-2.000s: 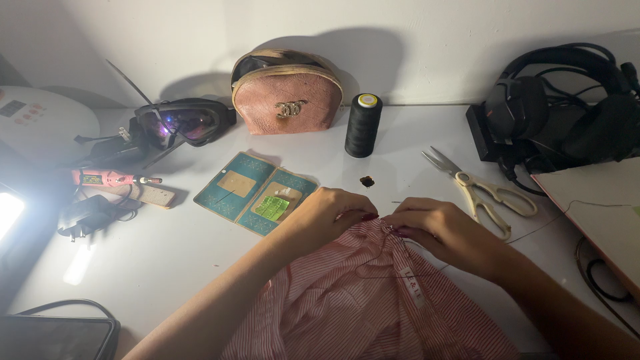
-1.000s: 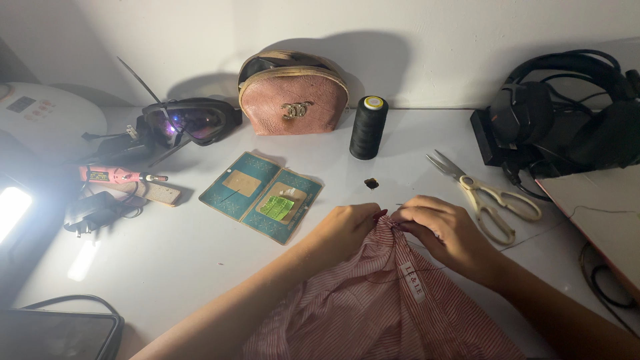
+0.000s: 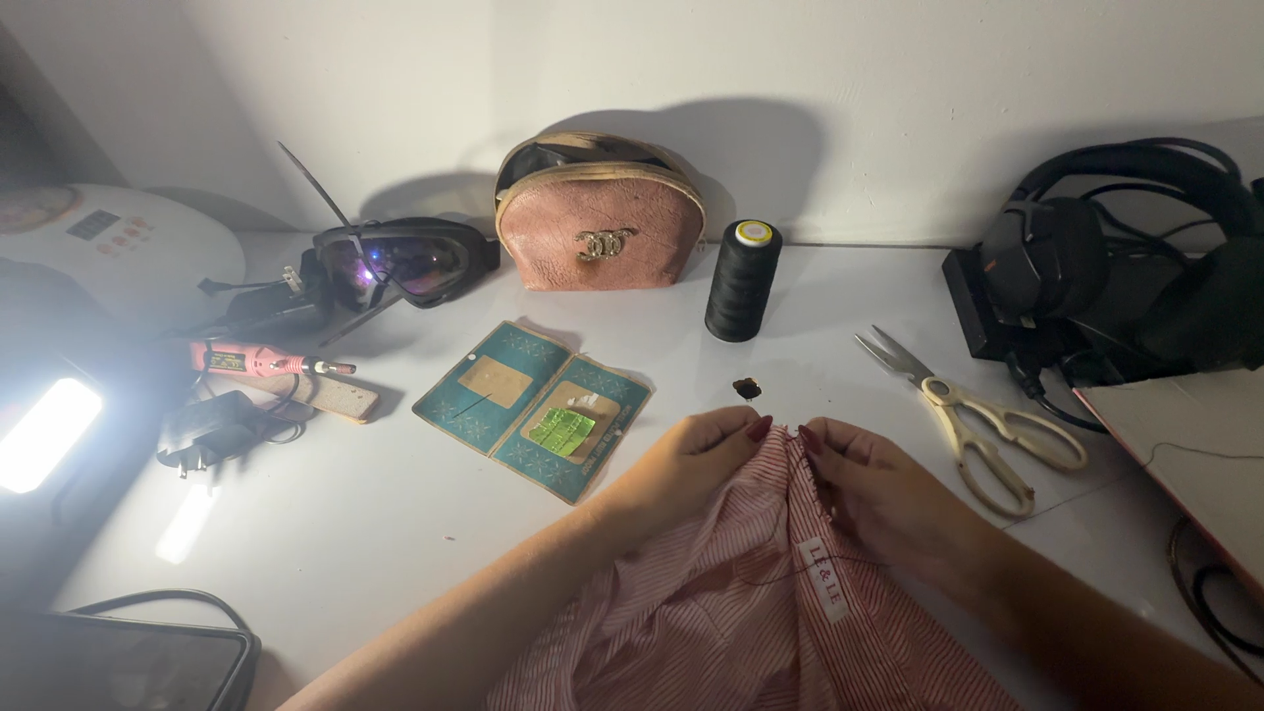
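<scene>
A red-and-white striped cloth (image 3: 691,602) with a sewn-in label hangs from both hands toward the bottom edge. My left hand (image 3: 691,459) pinches its gathered top edge between thumb and fingers. Close beside it, my right hand (image 3: 869,484) grips the same edge from the right. A dark thread crosses the cloth near the label; no needle can be made out in the fingers. Scissors with cream handles (image 3: 987,425) lie partly spread to the right. Behind the hands stands a spool of black thread (image 3: 743,286). An unfolded teal needle booklet (image 3: 533,410) lies left of the hands.
A pink pouch (image 3: 602,232) stands against the wall, with goggles (image 3: 410,262) to its left. A pink rotary tool (image 3: 262,360), a black adapter (image 3: 212,430) and a bright lamp (image 3: 49,434) are at left. Headphones (image 3: 1047,257) and a board (image 3: 1185,444) are at right. A small dark piece (image 3: 748,388) lies ahead.
My right hand has turned slightly and its fingertips now sit lower along the cloth's edge. Both hands keep their hold of the cloth.
</scene>
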